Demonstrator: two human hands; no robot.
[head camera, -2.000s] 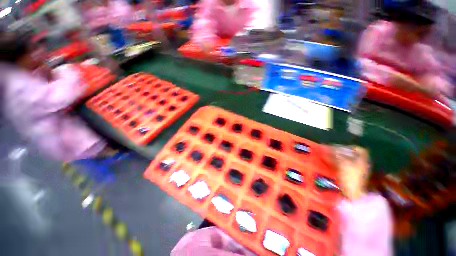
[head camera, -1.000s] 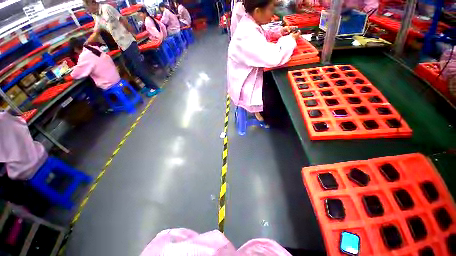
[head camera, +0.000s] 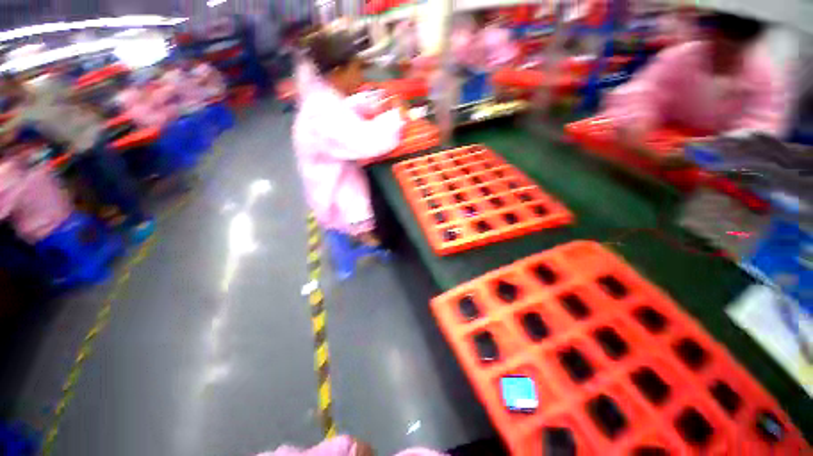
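Observation:
The large orange-red component tray (head camera: 553, 334) lies at the lower right, on the near edge of the bench, its bottom cut off by the frame. Its square pockets hold dark watch heads. One watch head (head camera: 519, 393) near the tray's left side has a lit, light blue face. Another at the tray's lower right has a faint glint. Neither of my hands is in view. Only bits of pink sleeve or smock (head camera: 339, 447) show at the bottom edge. The picture is blurred.
A second filled tray (head camera: 481, 198) lies further back on the green bench (head camera: 535, 160). A white paper (head camera: 774, 328) and a blue box (head camera: 784, 254) are at the right edge. A seated person in pink (head camera: 334, 142) is beyond the second tray, another (head camera: 695, 93) across the bench. The grey floor aisle is at left.
The view has swung left away from the tray, then partly back right. The hand seen at the tray's right side two seconds ago is out of view. The blue box and paper show again.

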